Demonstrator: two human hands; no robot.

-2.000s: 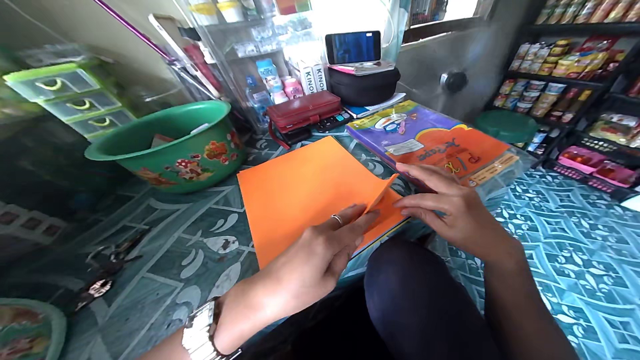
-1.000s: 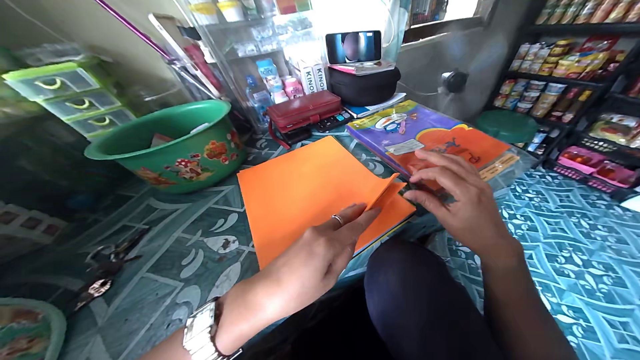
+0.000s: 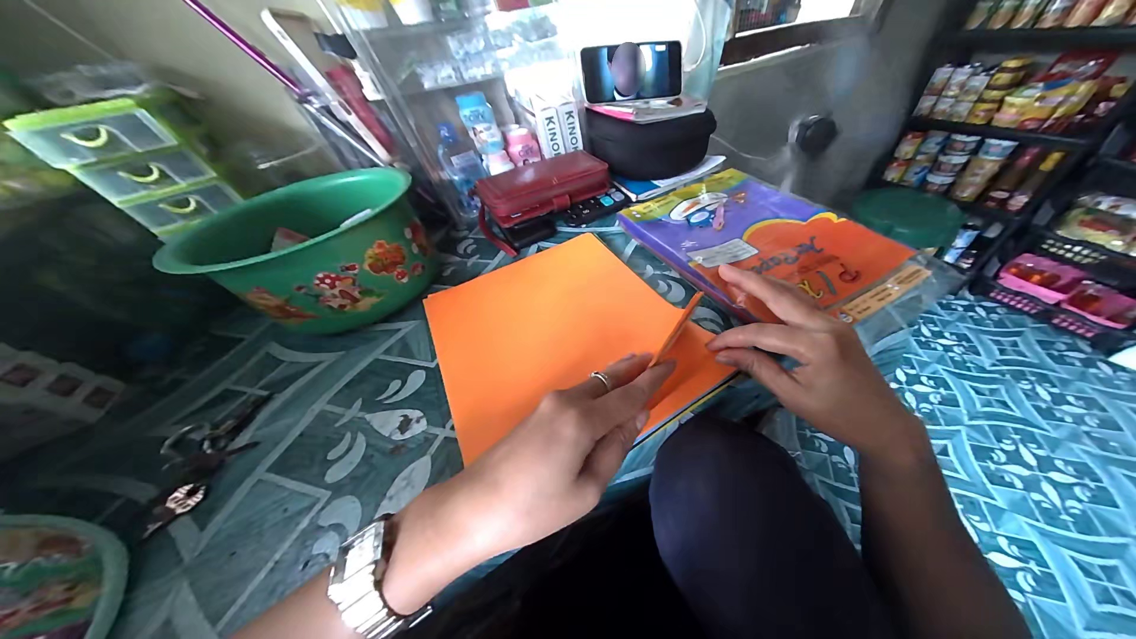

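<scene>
Orange paper [image 3: 541,328] lies in a flat stack in front of me, with edges of other colours showing beneath its near right side. A narrow folded orange paper strip [image 3: 678,327] stands up slantwise on the sheet. My left hand [image 3: 577,426], with a ring and a metal wristwatch, pinches the lower end of this strip and rests on the paper. My right hand [image 3: 799,355] is just right of the strip, fingers apart and curved near the stack's right corner, holding nothing that shows. Behind it lies a purple and orange pack of paper [image 3: 754,222] in clear plastic.
A green basin [image 3: 311,248] stands at the left, by a drawer unit [image 3: 133,160]. Scissors [image 3: 200,461] lie at the lower left. A red wallet [image 3: 546,186], a calculator [image 3: 593,209] and a black case [image 3: 650,142] bearing a phone [image 3: 631,71] are at the back.
My right hand has lifted off the folded orange strip it touched two seconds ago and its fingers have spread. My left hand has stayed at the strip.
</scene>
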